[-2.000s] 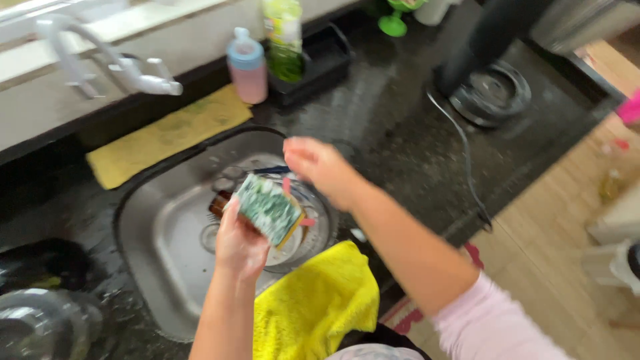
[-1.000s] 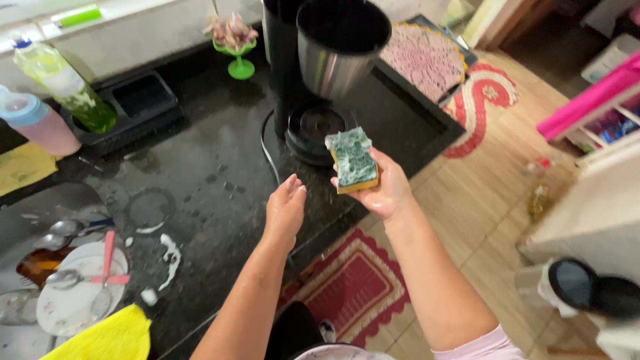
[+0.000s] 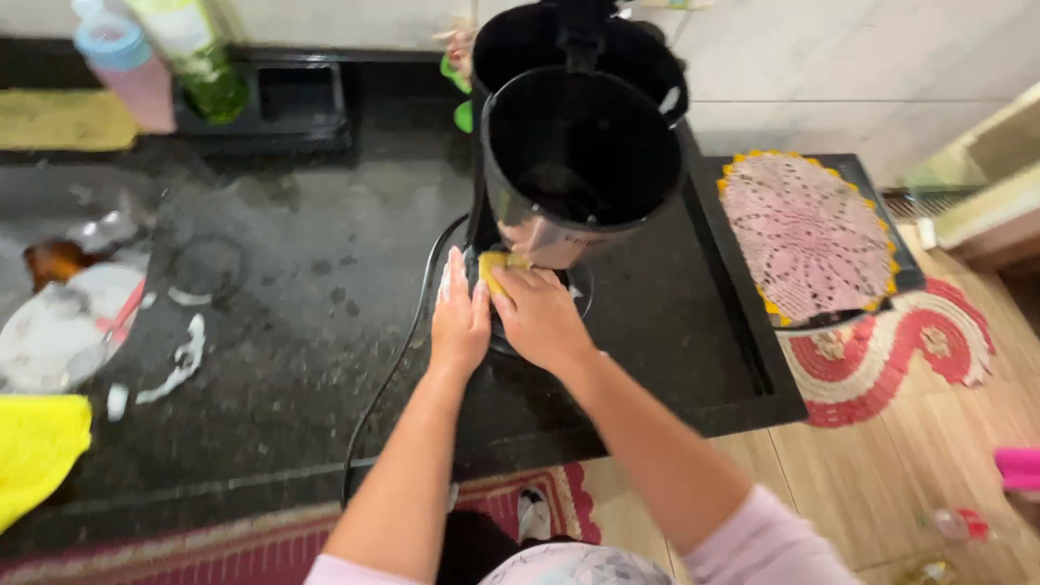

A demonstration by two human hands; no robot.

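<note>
A black coffee maker (image 3: 487,195) with an open top stands on the dark stone counter, its filter holder (image 3: 581,150) facing up. Low on its front, my right hand (image 3: 540,313) grips a yellow and green sponge (image 3: 494,272), of which only the yellow side shows, pressed near the machine's base and column. My left hand (image 3: 461,317) is just left of the sponge, upright against the machine's side, with suds on its fingers; it holds nothing that I can see. Part of the base (image 3: 581,292) is hidden behind my hands.
A black cord (image 3: 398,357) runs down the counter's front. At left are a sink with a white plate (image 3: 49,349), a yellow cloth (image 3: 36,455), a bottle of green liquid (image 3: 207,81) and a pink bottle (image 3: 134,77). A crocheted doily (image 3: 804,236) lies at right.
Both hands have moved in to the coffee maker, and the sponge now touches it. Earlier the sponge was over the sink, then held up before the machine. The view has swung right.
</note>
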